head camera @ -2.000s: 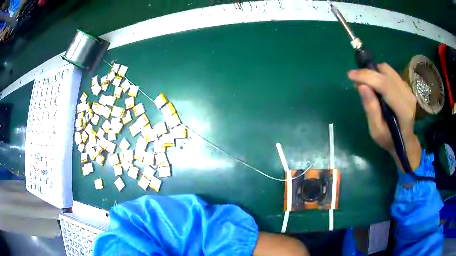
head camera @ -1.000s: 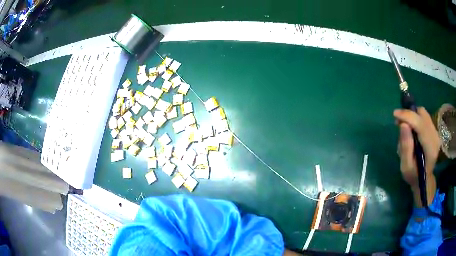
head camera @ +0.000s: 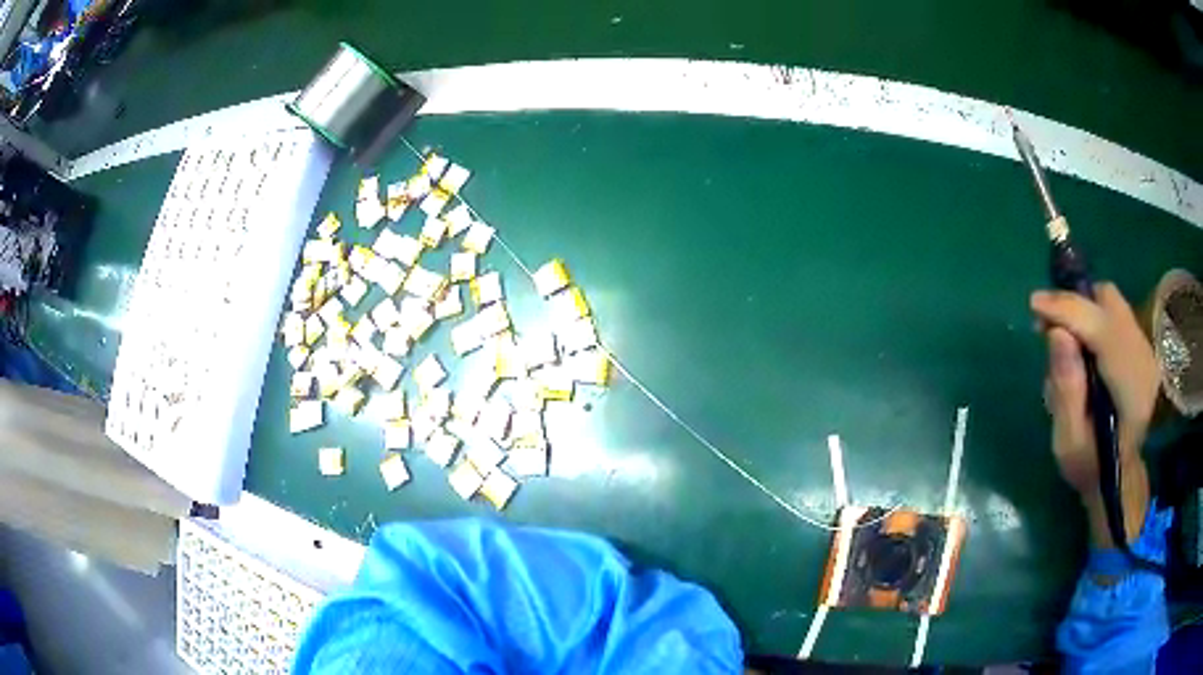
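Note:
My right hand (head camera: 1102, 369) is bare and holds the soldering iron (head camera: 1071, 270) by its black handle, its thin metal tip pointing up over the white line. My left hand is not in view; only the blue left sleeve (head camera: 521, 607) shows at the bottom edge. The orange-brown fixture (head camera: 894, 560) with a dark round centre lies left of my right hand, with two pale strips (head camera: 956, 462) across it. The end of the solder wire (head camera: 686, 433) rests at the fixture. No watch case can be made out in it.
A loose pile of battery cells (head camera: 422, 284) lies at the left. The solder spool (head camera: 354, 103) lies behind it. White trays (head camera: 211, 290) stand at the far left. A round tan cup (head camera: 1178, 346) with silvery bits is at the right edge, beside my right hand. A white line (head camera: 660, 87) crosses the bench.
The camera view has shifted, so the bench items appear moved in the picture. My right hand still holds the iron. The left forearm, bare part visible earlier, now shows only its sleeve.

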